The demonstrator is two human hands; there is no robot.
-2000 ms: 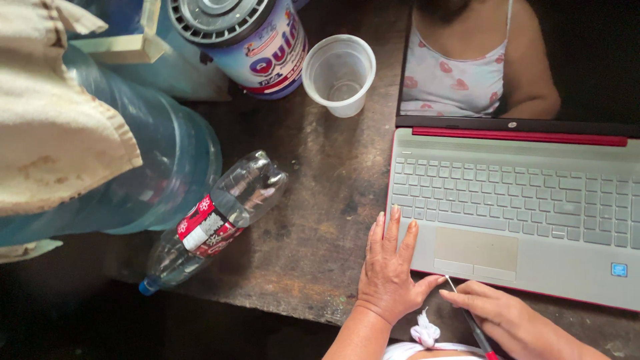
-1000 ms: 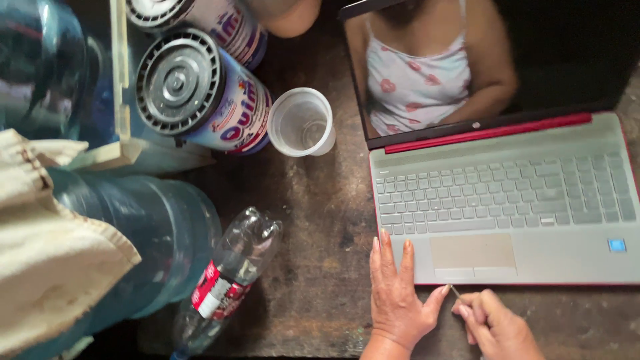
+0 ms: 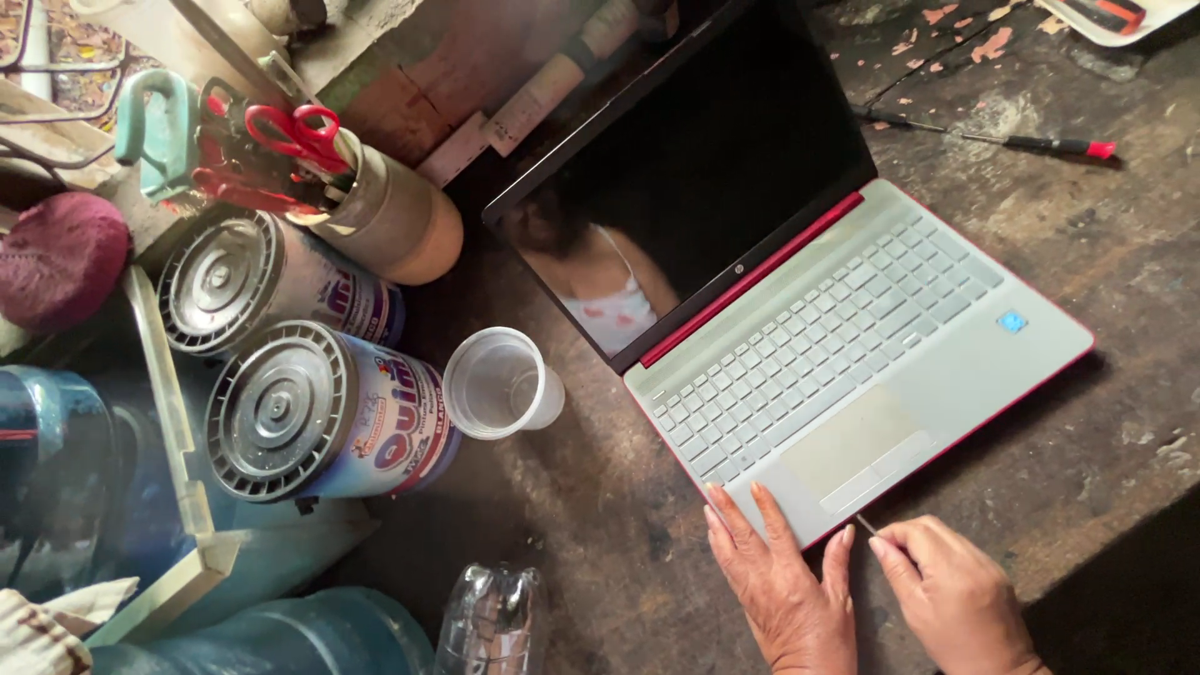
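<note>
An HP laptop [image 3: 844, 356] with a silver keyboard deck and red edges lies unfolded on a dark wooden table, its screen dark and reflecting a person. Fingers of my left hand [image 3: 787, 581] rest on the deck's near left corner, left of the touchpad, with the thumb at the front edge. My right hand [image 3: 947, 591] pinches a thin metal tool [image 3: 867, 525], whose tip meets the laptop's front edge beside my left thumb. Most of that tool is hidden in the hand. A screwdriver with a black and red handle [image 3: 1055, 145] lies beyond the laptop.
A translucent plastic cup [image 3: 502, 384] stands left of the laptop beside two lidded paint buckets [image 3: 394, 422]. A container [image 3: 403, 216] holds red-handled scissors [image 3: 300, 136]. A clear plastic bottle [image 3: 492, 623] lies nearer. A white tray [image 3: 1125, 23] is at the top right; the table's edge [image 3: 1106, 562] runs lower right.
The view has turned and shifted considerably. Both hands stay at the laptop's front edge, the right still holding the thin tool. No object has plainly been moved.
</note>
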